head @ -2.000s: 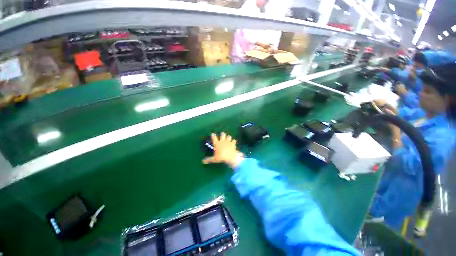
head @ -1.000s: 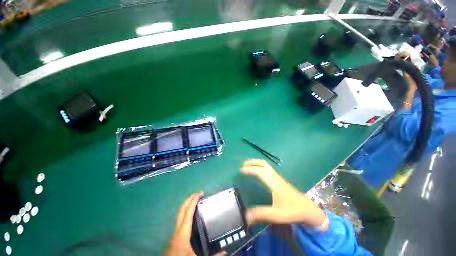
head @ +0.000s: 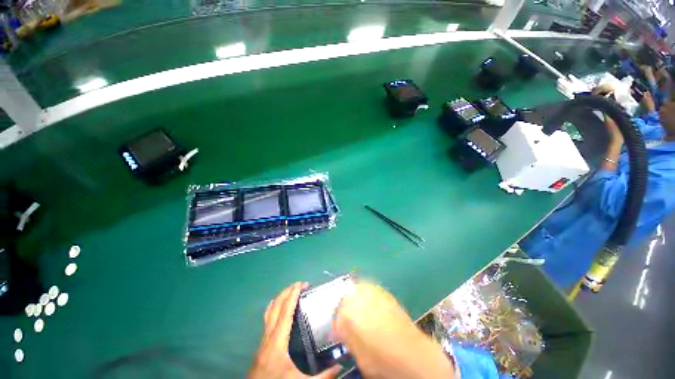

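A black display unit (head: 305, 348) with a whitish screen is at the bottom middle, near the bench's front edge. My left hand (head: 280, 342) grips its left side, fingers along the edge and thumb at the bottom. My right hand (head: 385, 329) is blurred and lies over the unit's right side and part of its screen; its fingertips are hidden or smeared, so I cannot tell whether they hold anything. A clear panel tray (head: 259, 217) with a row of black-framed panels lies behind the unit. Dark tweezers (head: 395, 226) lie to the tray's right.
A display unit (head: 154, 153) with a white tail is at the left, another (head: 404, 97) at the back, several near a white box (head: 542, 157). White round pads (head: 49, 309) lie left. A green bin (head: 560, 326) holds shiny scraps. A black hose (head: 635, 170) and a neighbouring worker (head: 581, 229) are right.
My right hand has moved from beside the display unit to over its screen. My left hand still holds the unit. Earlier, one hand reached far over the bench and no unit was held near me.
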